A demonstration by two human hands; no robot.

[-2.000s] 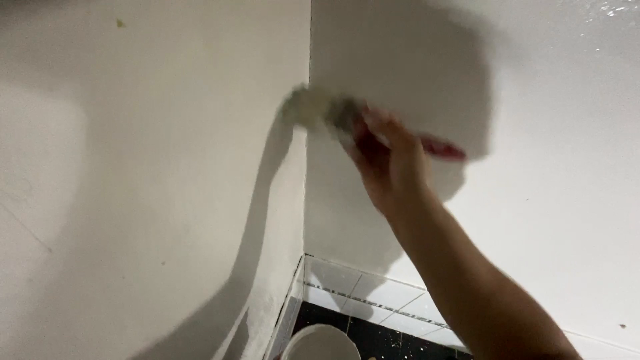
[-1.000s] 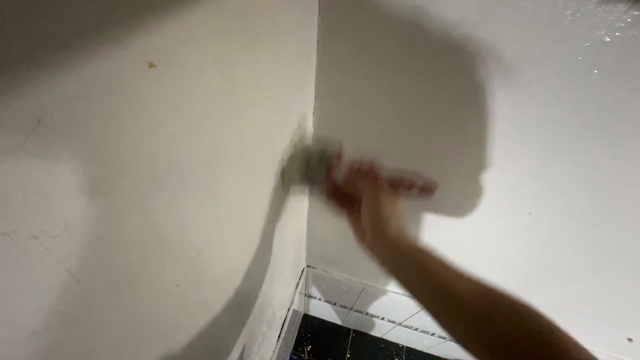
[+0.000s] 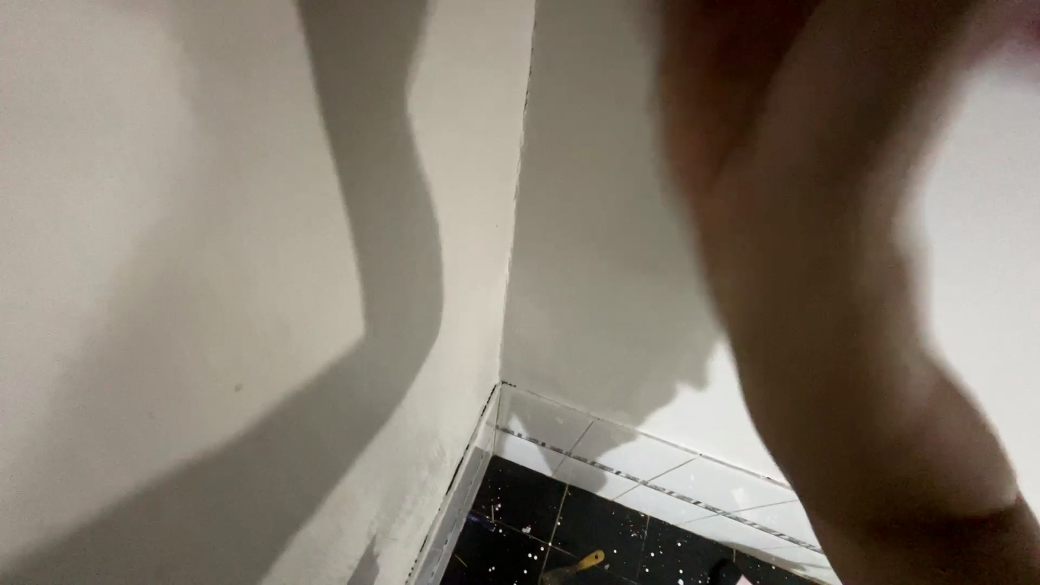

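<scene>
My right hand is a large, close blur at the top edge, with the forearm running down to the lower right. A reddish blur of the paintbrush's handle shows at the top right; the bristles are out of view. Behind the hand, two off-white walls meet at a vertical corner with a thin dark, broken line along it. The arm's shadow falls across the left wall. My left hand is out of view.
White wall tiles with a patterned strip run along the base of the right wall. On the black tiled floor, spattered with white specks, lies a tool with a yellow handle. A dark object is partly visible beside the arm.
My right hand has moved up from the middle of the corner to the top edge, much closer to the camera. The brush head, visible against the corner before, is out of view.
</scene>
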